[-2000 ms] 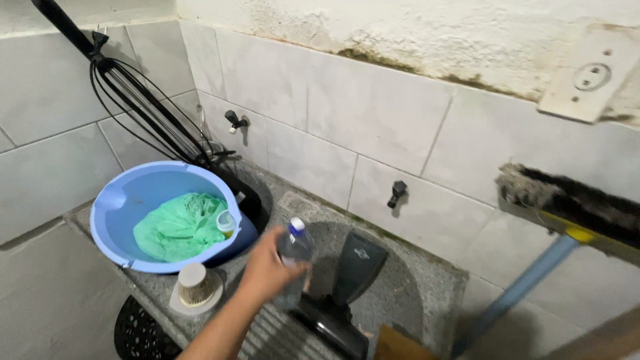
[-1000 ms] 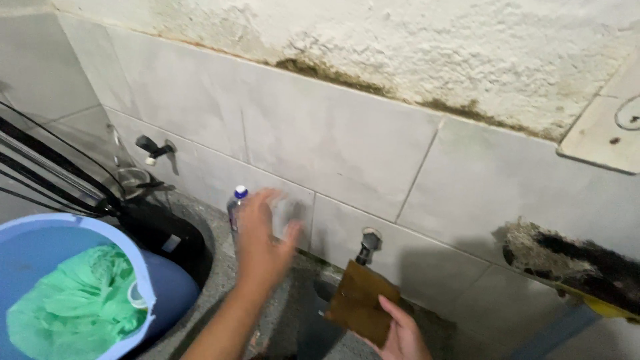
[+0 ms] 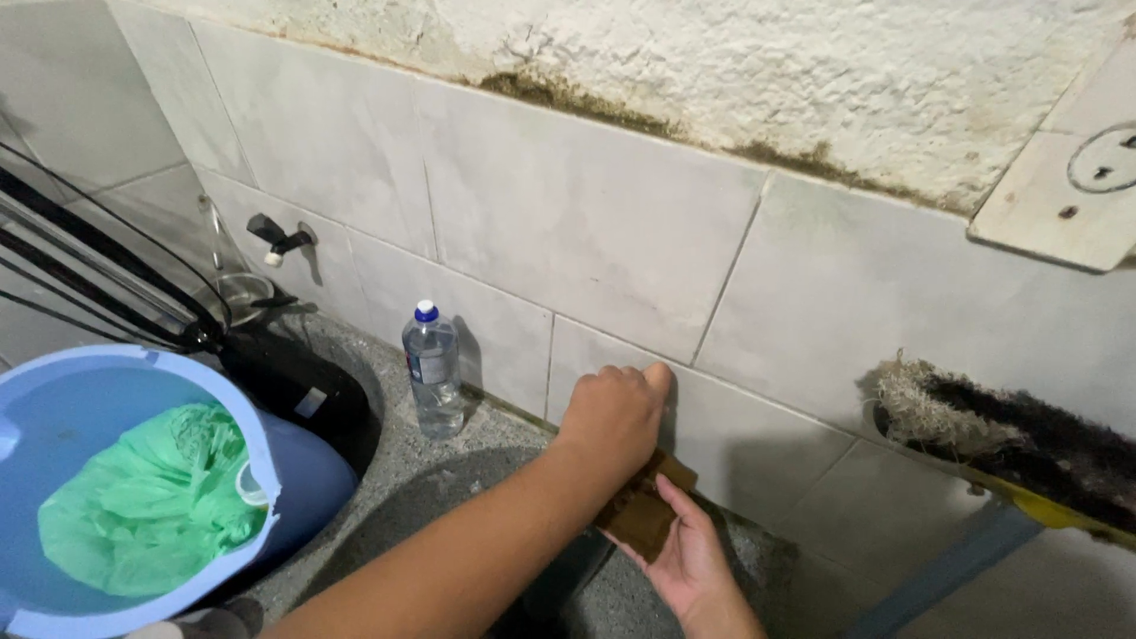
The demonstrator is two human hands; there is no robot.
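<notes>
My left hand [image 3: 617, 408] is raised at the tiled wall with its fingers curled, where the black tap showed earlier; the tap is hidden behind it, so its hold cannot be told. In my right hand [image 3: 688, 550] is a flat brown piece [image 3: 641, 515], perhaps a sponge or cloth, gripped with the thumb on top, just below my left hand. A clear plastic bottle [image 3: 435, 377] with a blue and white cap stands upright on the ledge by the wall. Below my hands, a dark object [image 3: 564, 572] in the stone sink basin is partly covered.
A blue basin [image 3: 257, 461] holding a green plastic bag [image 3: 151, 506] stands at the left. Behind it are a black long-handled appliance [image 3: 293, 382] and another black tap [image 3: 280, 240]. A broom [image 3: 1003, 444] leans at the right under a wall socket plate [image 3: 1065, 186].
The bottle, in my left hand two seconds ago, now stands by the wall. My left hand has moved right from beside it to the wall. My right hand has come in with the brown piece.
</notes>
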